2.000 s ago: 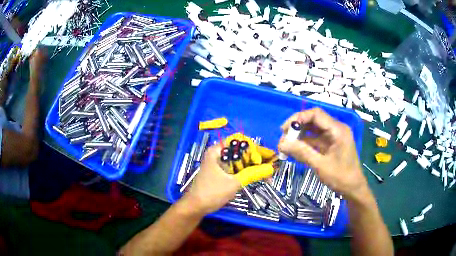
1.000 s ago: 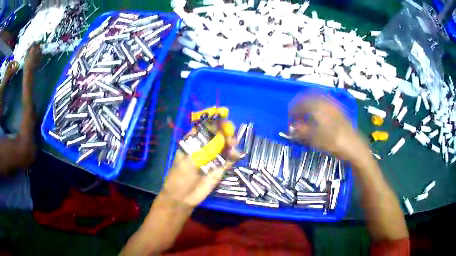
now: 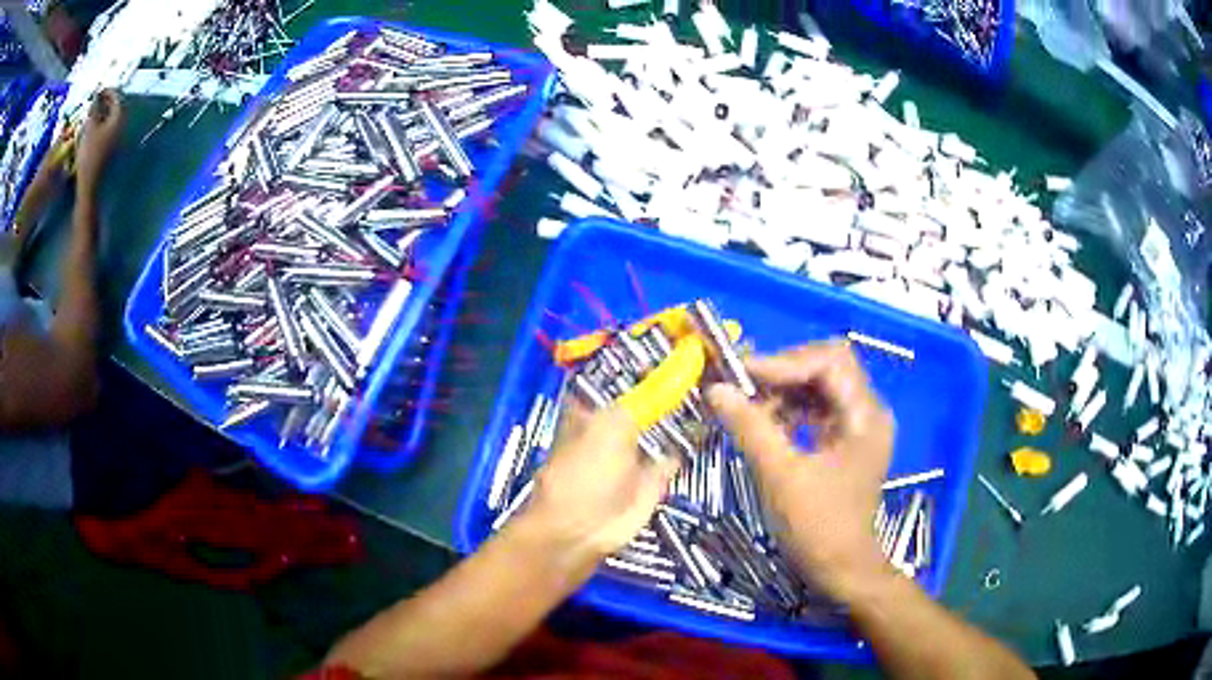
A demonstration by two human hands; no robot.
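My left hand, with yellow finger cots on its fingers, holds a bundle of silver metal tubes over the near blue work tray. Thin red wires stick up behind the bundle. My right hand is beside it, thumb and fingers on one silver tube that touches the yellow-covered fingertips. More silver tubes lie in the near half of the tray, partly hidden under both hands.
A blue tray heaped with silver tubes is at left, stacked on another bin. White sleeved pieces are heaped beyond the work tray. Loose yellow finger cots, a thin rod and clear plastic are at right. Another person's arm is at far left.
My right hand has moved left to my left hand and is now on a silver tube. Two tubes now lie apart at the tray's right side. The view has shifted slightly.
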